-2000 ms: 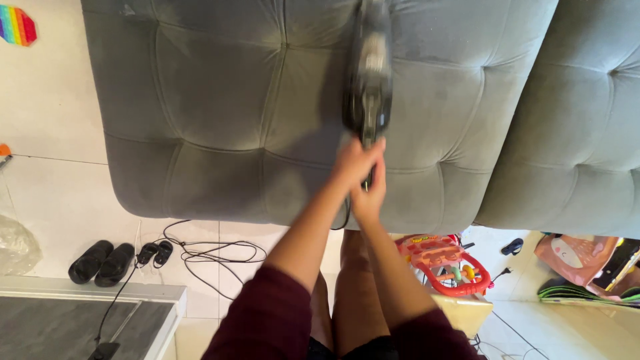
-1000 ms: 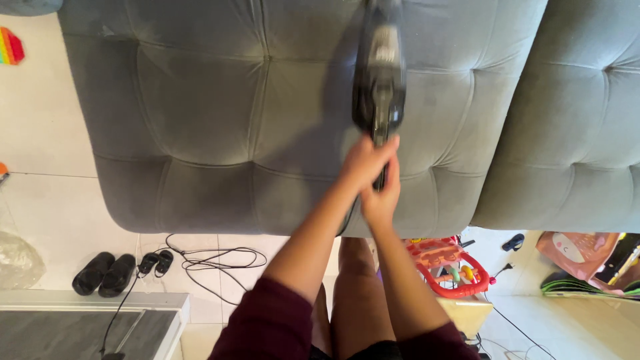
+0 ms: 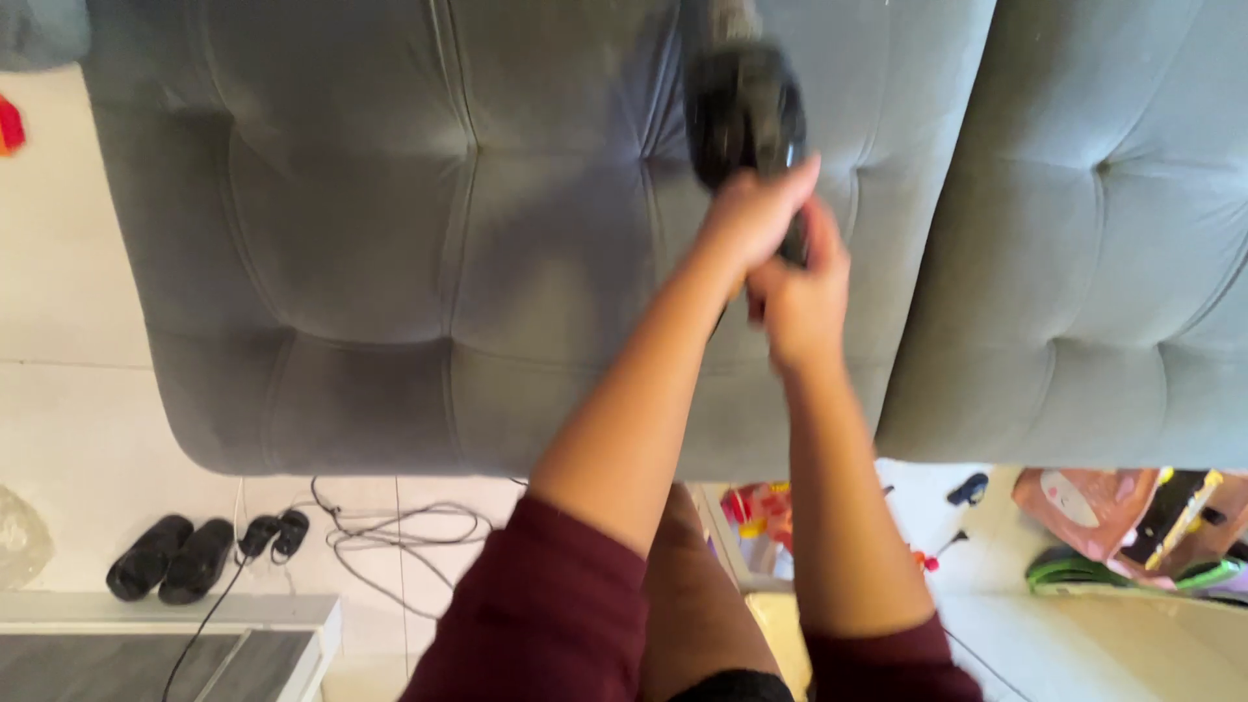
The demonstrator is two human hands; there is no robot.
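A black handheld vacuum cleaner [image 3: 746, 112], blurred by motion, is over the grey tufted sofa cushion [image 3: 361, 244], its front end cut off by the top of the view. My left hand [image 3: 756, 219] grips the upper part of its handle. Just below and to the right, my right hand [image 3: 804, 288] is closed around the handle's lower end. A short piece of dark cord shows beneath my hands. Whether the nozzle touches the fabric cannot be seen.
A second grey cushion [image 3: 1082, 224] adjoins on the right. On the tiled floor lie black slippers [image 3: 195, 561], small sandals [image 3: 276, 534] and a looped black cable [image 3: 409, 536]. Red toys [image 3: 765, 512] and a pink bag [image 3: 1087, 517] are at lower right; a low grey-topped unit [image 3: 117, 663] stands lower left.
Both hands, still on the vacuum cleaner, have shifted right over the cushion. My right forearm now covers part of the red toys. The vacuum's front end has gone further out of view at the top.
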